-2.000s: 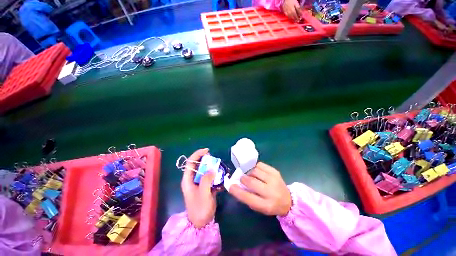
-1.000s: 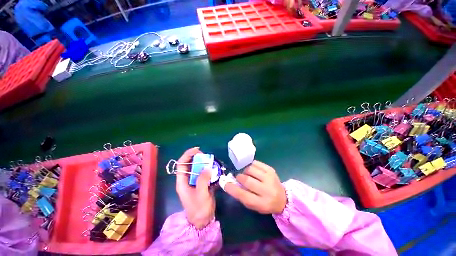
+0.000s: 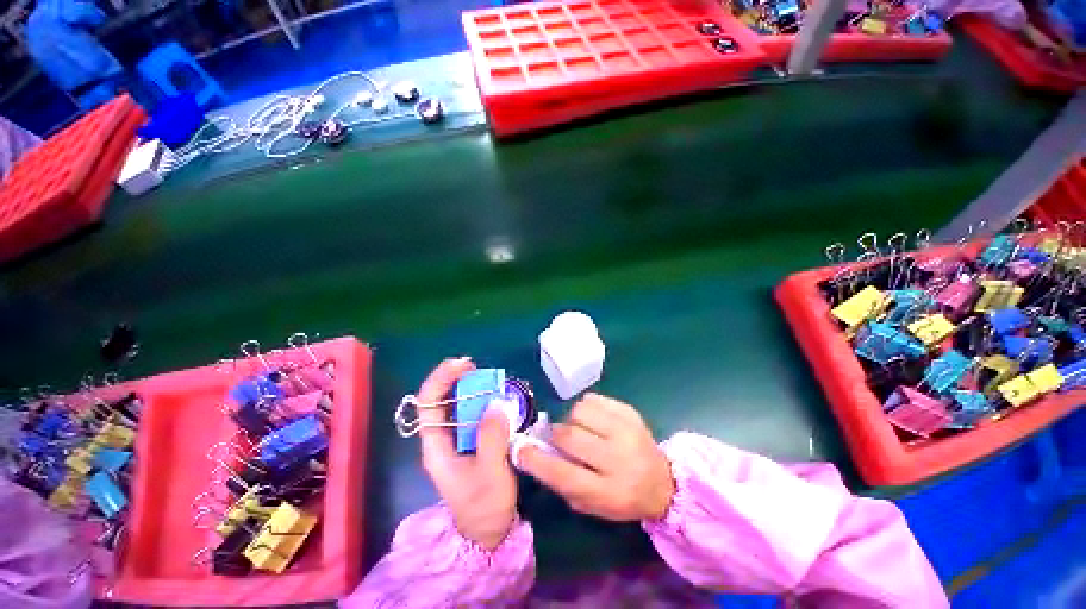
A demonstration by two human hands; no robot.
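My left hand point(image 3: 467, 470) holds a dark round device point(image 3: 517, 405) with a light-blue binder clip point(image 3: 481, 408) on it; the clip's wire handles stick out to the left. My right hand point(image 3: 605, 462) has a small white cloth point(image 3: 528, 443) at its fingertips, against the lower right edge of the device. A white blocky bottle point(image 3: 573, 355) shows just above my right fingers; whether the hand holds it or it stands on the bench cannot be told.
A divided red tray point(image 3: 179, 488) with clipped units is at left. A red tray point(image 3: 822, 345) heaped with coloured clips is at right. Across the green bench point(image 3: 357, 250) are a compartment tray point(image 3: 572, 60), white cables point(image 3: 280, 125) and a stacked red tray point(image 3: 72, 167).
The light-blue clip and device have turned slightly, showing more of the dark round rim. My right fingertips have moved a little lower along it. The person's hand over the far tray has gone from there.
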